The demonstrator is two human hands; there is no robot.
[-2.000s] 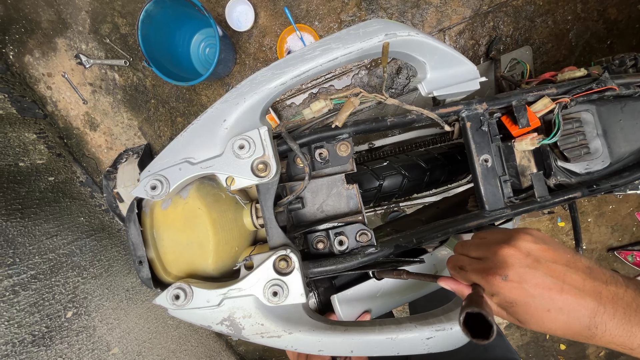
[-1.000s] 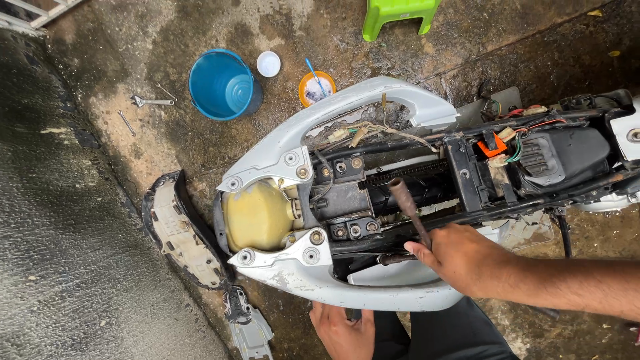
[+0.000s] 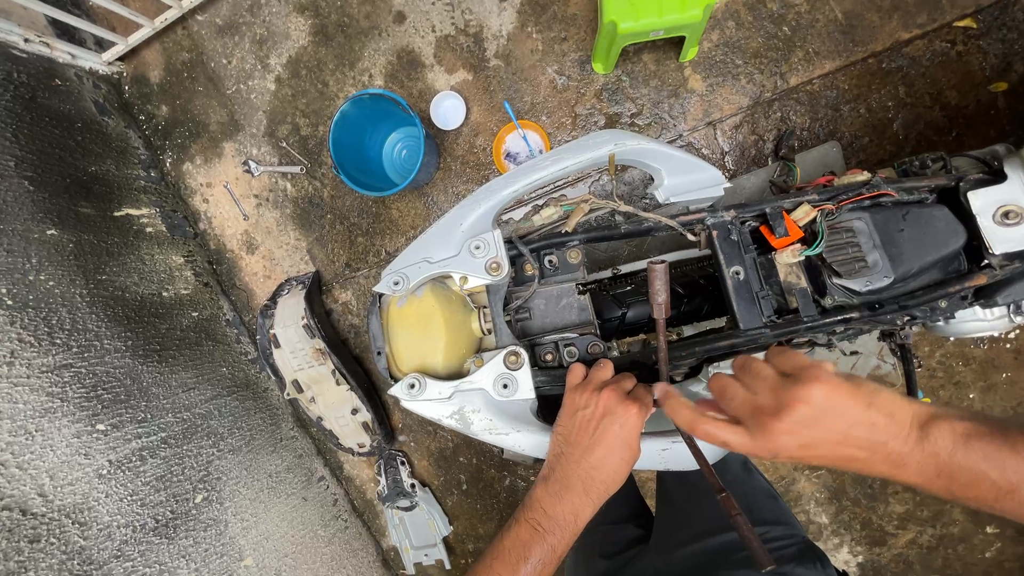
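A rusty socket wrench with a long bar (image 3: pixel 661 336) lies across the right-hand side of a motorcycle's black frame (image 3: pixel 720 334), its socket end over the rear tyre (image 3: pixel 664 300). My right hand (image 3: pixel 768 408) touches the bar with an extended finger; a full grip on it cannot be made out. Bent over the frame rail beside the grey grab rail (image 3: pixel 480 420) is my left hand (image 3: pixel 600 408), its fingertips near the mounting bolts (image 3: pixel 571 353); what it holds is hidden. A yellowish rounded housing (image 3: pixel 428 328) sits at the tail between the two grab rail arms.
On the wet concrete lie an adjustable wrench (image 3: pixel 276 169), a small spanner (image 3: pixel 237 201), a blue bucket (image 3: pixel 376 104), a white cup (image 3: pixel 448 110) and an orange bowl (image 3: pixel 499 152). A green stool (image 3: pixel 652 24) stands beyond. Removed plastic trim (image 3: pixel 324 368) rests by the wall.
My left hand has come up from below the grab rail onto the frame. The wrench, earlier in my right hand's grip, now lies across the frame with its bar in view.
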